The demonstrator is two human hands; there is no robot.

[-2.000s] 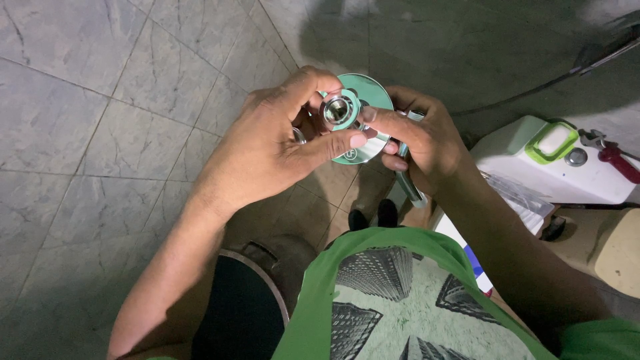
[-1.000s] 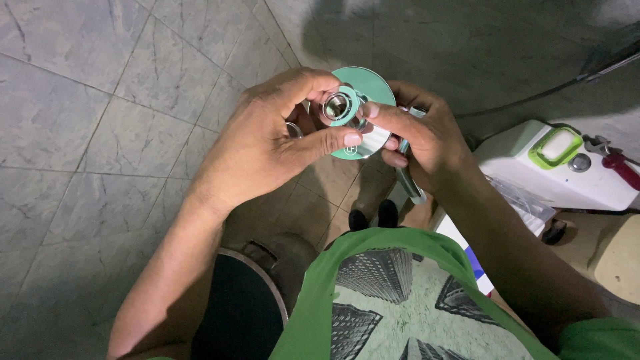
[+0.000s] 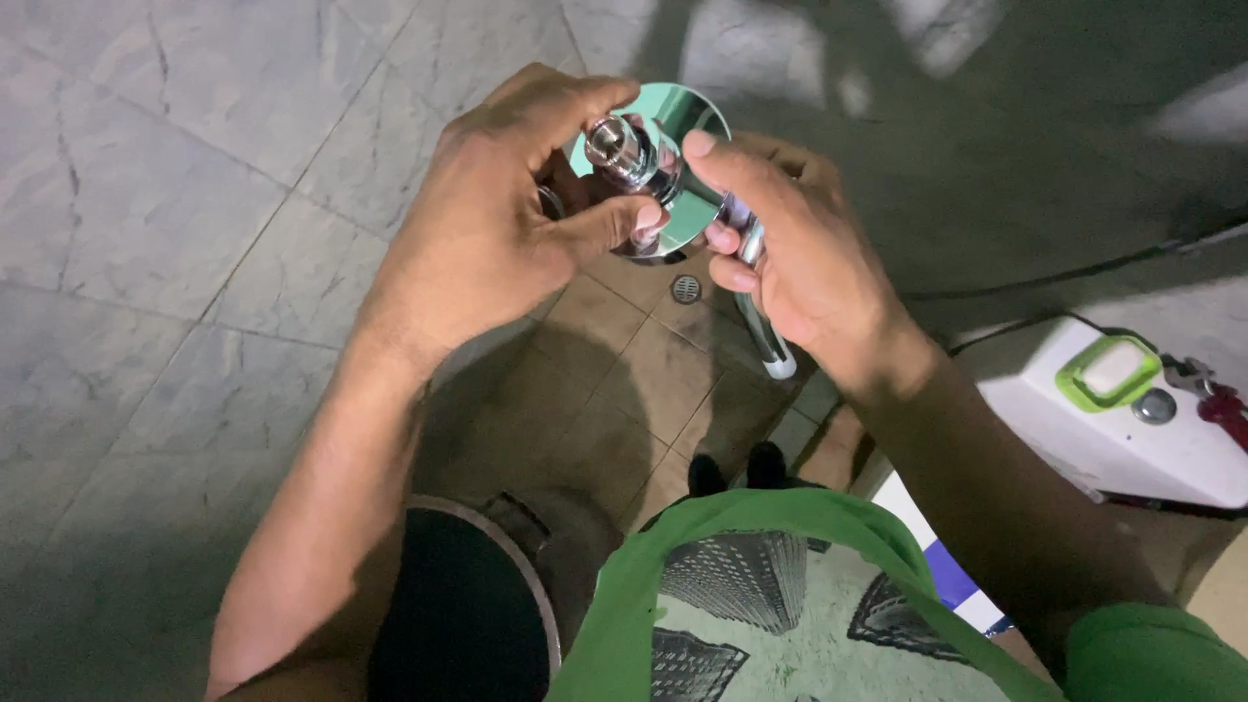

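Note:
A chrome faucet with a threaded inlet end (image 3: 622, 154) and a spout (image 3: 765, 336) is held up in the upper middle of the head view. Round its body is a shiny round chrome wall flange (image 3: 682, 105), which reflects green. My left hand (image 3: 487, 205) grips the assembly from the left, its fingertips at the flange's top edge and its thumb near the lower part. On the right, my right hand (image 3: 804, 234) holds the faucet body and spout, its thumb lying over the flange. The fingers hide part of the body.
A white toilet tank lid (image 3: 1033, 400) at the right carries a green soap dish (image 3: 1077, 385) with soap and a red-handled tool (image 3: 1224, 409). A large dark round container (image 3: 468, 604) stands at lower left. A floor drain (image 3: 685, 289) lies beneath the hands, near tiled walls.
The round flange has slid back from the threaded end, which now sticks out in front of it. My right thumb has moved off the threaded end and onto the flange.

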